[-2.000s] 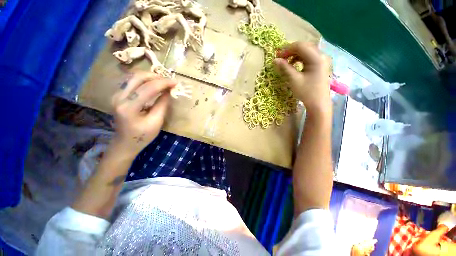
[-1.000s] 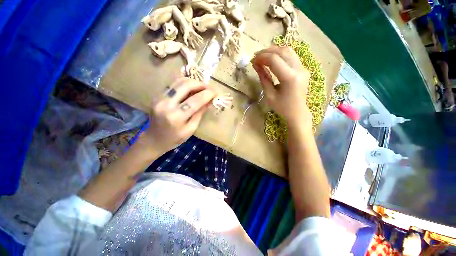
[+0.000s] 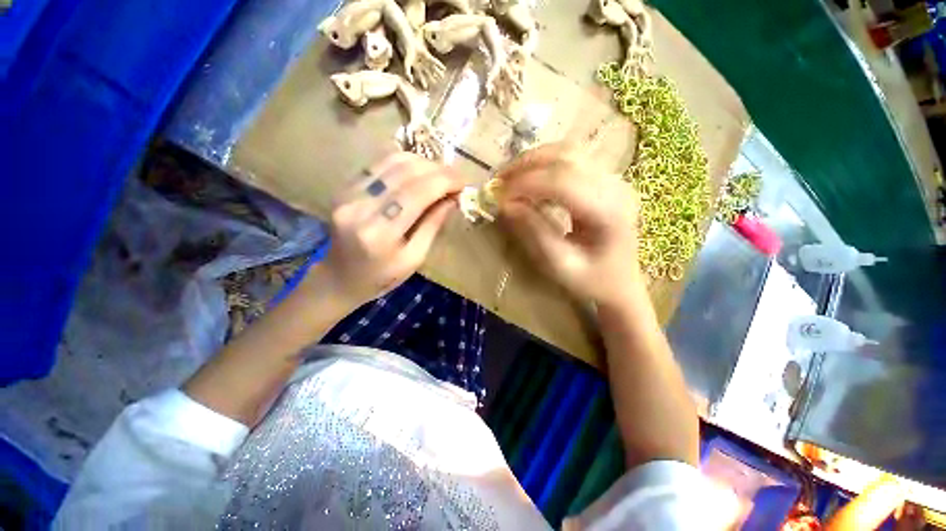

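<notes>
My left hand pinches a small pale beige moulded piece with splayed toes; the rest of it is hidden by my fingers. My right hand meets it from the right, fingertips closed on a small yellowish ring at the piece. Beige animal figures lie in a loose pile at the top of the cardboard board. Another figure lies apart at the top right. A large heap of yellow-gold rings lies at the board's right side.
A blue crate stands at the left, with a crumpled translucent bag below it. Right of the board are a metal tray, a pink object and two white bottles. A green surface lies beyond. A whitish lump is mid-board.
My right hand has moved left from the ring heap to the piece in my left hand, and the fingertips of both hands now nearly touch. The view has shifted, moving the board right and down.
</notes>
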